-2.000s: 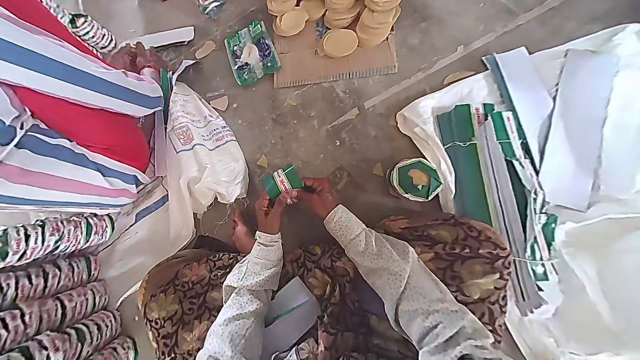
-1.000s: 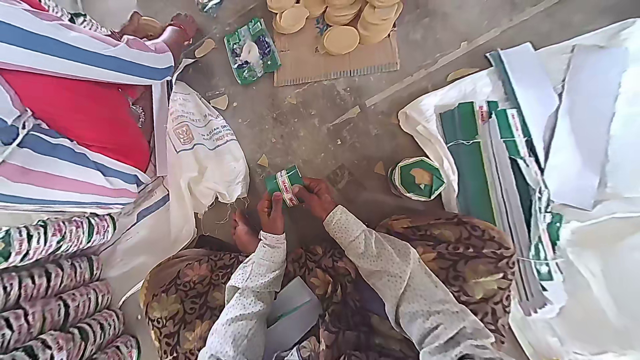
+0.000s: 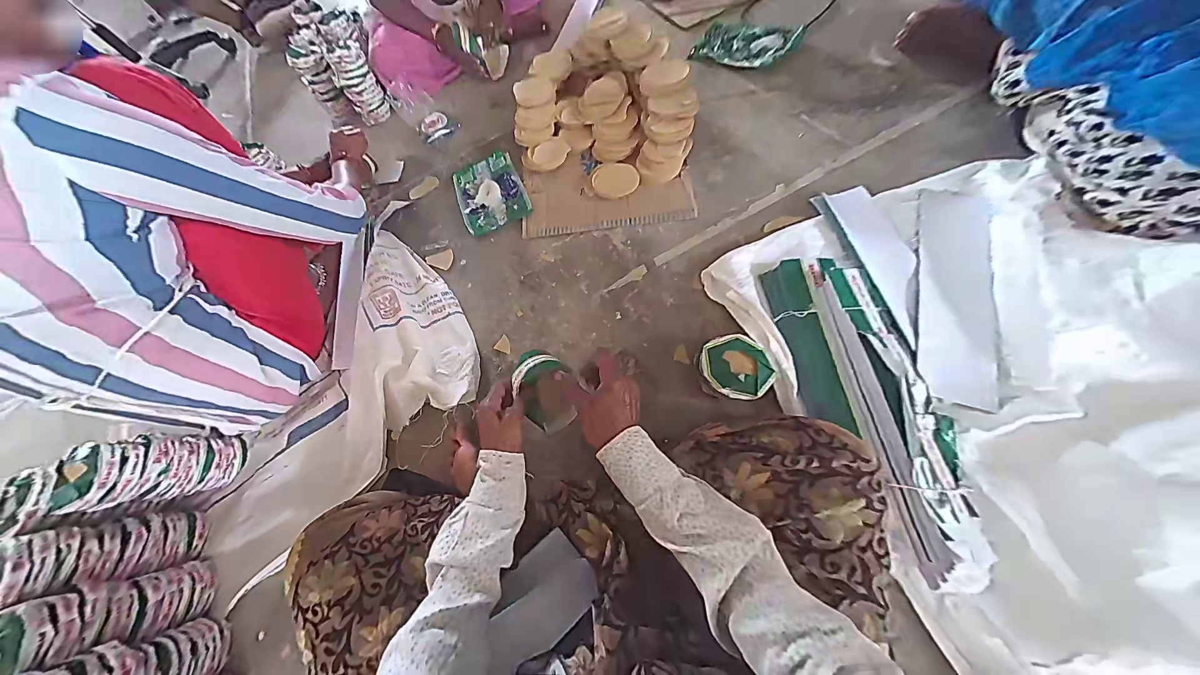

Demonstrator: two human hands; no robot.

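Between my hands, low in front of me, is a small green card piece (image 3: 542,386) with a white rim, now curved like a ring or tube. My left hand (image 3: 498,418) pinches its left side. At its right side is my right hand (image 3: 607,401), blurred, fingers bent against the piece; whether it grips is unclear. A green ring with a white edge (image 3: 705,367) stands on the floor to the right, with a tan broken bit inside it. Grey-white card sheets (image 3: 544,595) lie in my lap, between my forearms.
Stacks of round tan discs (image 3: 615,180) stand on cardboard (image 3: 609,217) ahead. A green packet (image 3: 491,194) lies beside them. Green and white strips (image 3: 806,347) rest on white sacking at right. Rows of wrapped rings (image 3: 103,558) fill the lower left. Other people sit around.
The green piece, flat with a printed white band in the earlier frames, now shows a curved, opened shape. My view has tilted up, showing more of the disc stacks and people.
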